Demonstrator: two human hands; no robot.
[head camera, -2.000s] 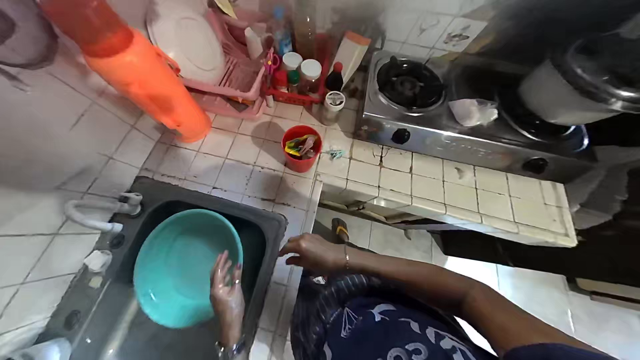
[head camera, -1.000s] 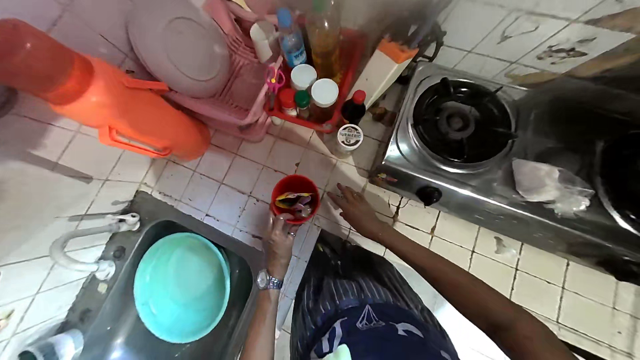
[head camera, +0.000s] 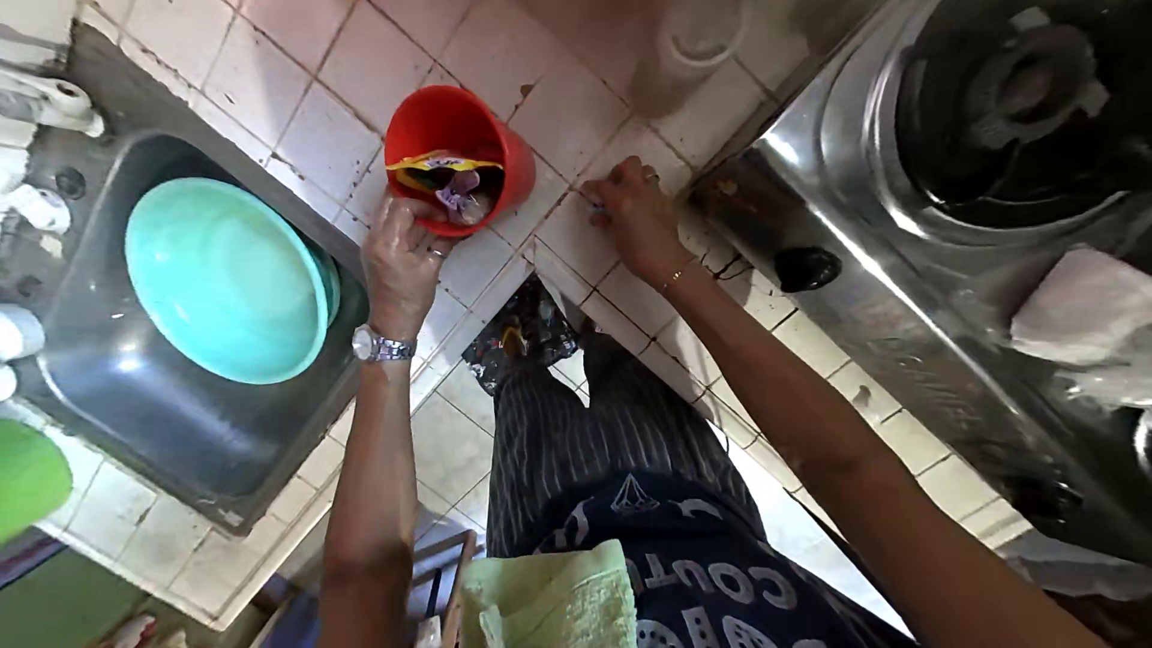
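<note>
My left hand (head camera: 403, 261), with a watch on its wrist, grips the near left rim of a red plastic cup (head camera: 517, 175). The cup tilts over the tiled counter, and a yellow-edged wrapper (head camera: 441, 162) and other crumpled wrappers lie inside it. Right of the cup, my right hand (head camera: 634, 211) is low over the tiles, fingers curled around a small bluish scrap (head camera: 598, 209) that shows only in part.
At the left, a turquoise basin (head camera: 229, 279) sits in a dark sink (head camera: 117, 405) beside a white tap (head camera: 54, 103). A steel gas stove (head camera: 864, 297) stands at the right, with a crumpled white bag (head camera: 1084, 306) on it. A light green cloth (head camera: 549, 594) hangs at my front.
My left hand has gone from over the basin to the red cup, which now tilts. My right hand has reached onto the counter, and its fingers have curled. The view has moved closer.
</note>
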